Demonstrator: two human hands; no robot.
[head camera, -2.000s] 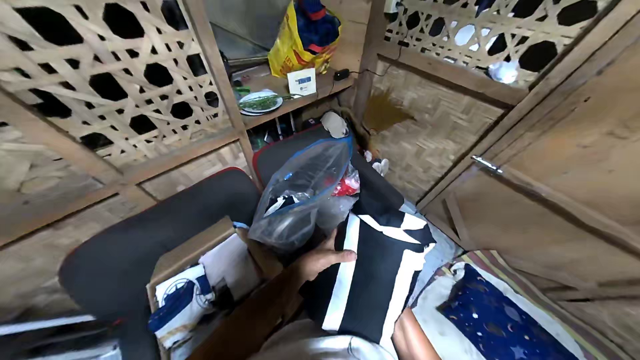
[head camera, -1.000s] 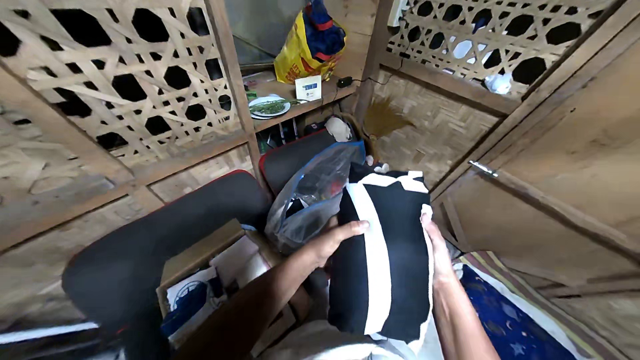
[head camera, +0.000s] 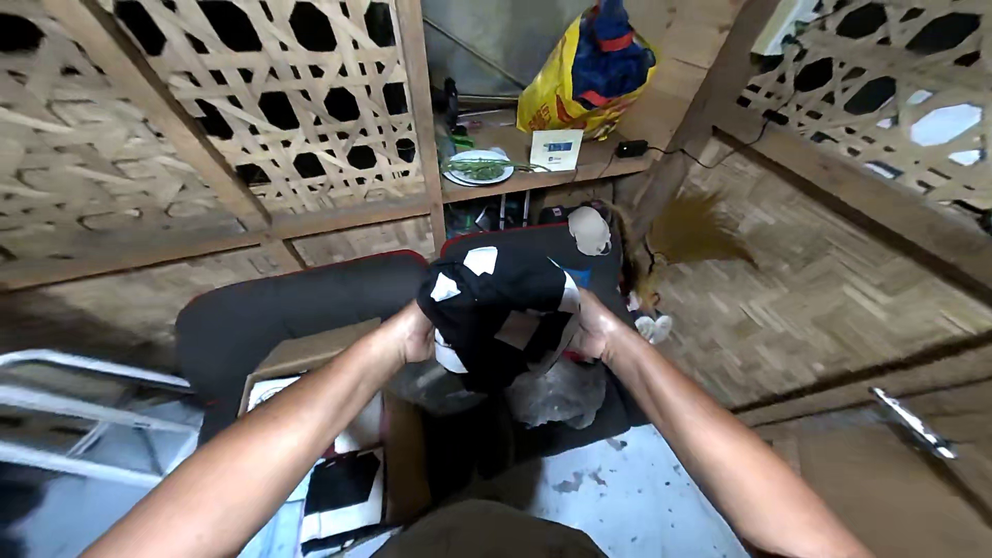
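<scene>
A black and white cloth bundle (head camera: 504, 310) hangs between my two hands, over the dark seat. My left hand (head camera: 418, 333) grips its left side, and my right hand (head camera: 595, 329) grips the right side near a white edge. Most of my fingertips are hidden by the fabric. Beneath and behind the bundle, a clear plastic bag (head camera: 559, 394) lies on the seat, partly covered. To the left, below my left forearm, stands an open cardboard box (head camera: 318, 346) with folded cloths in it, one of them black (head camera: 342, 482).
Dark cushioned seats (head camera: 310, 288) run along the woven bamboo wall. A wooden shelf (head camera: 519, 174) carries a plate of green stalks (head camera: 478, 167), a small white card (head camera: 556, 149) and a yellow bag (head camera: 546, 93). White metal rails (head camera: 93, 407) are at left; a door latch (head camera: 913, 422) is at right.
My hands have carried the black and white bundle forward, over the plastic bag, and it now looks less flat. The view has shifted, and the patterned blue cloth at the right is out of sight.
</scene>
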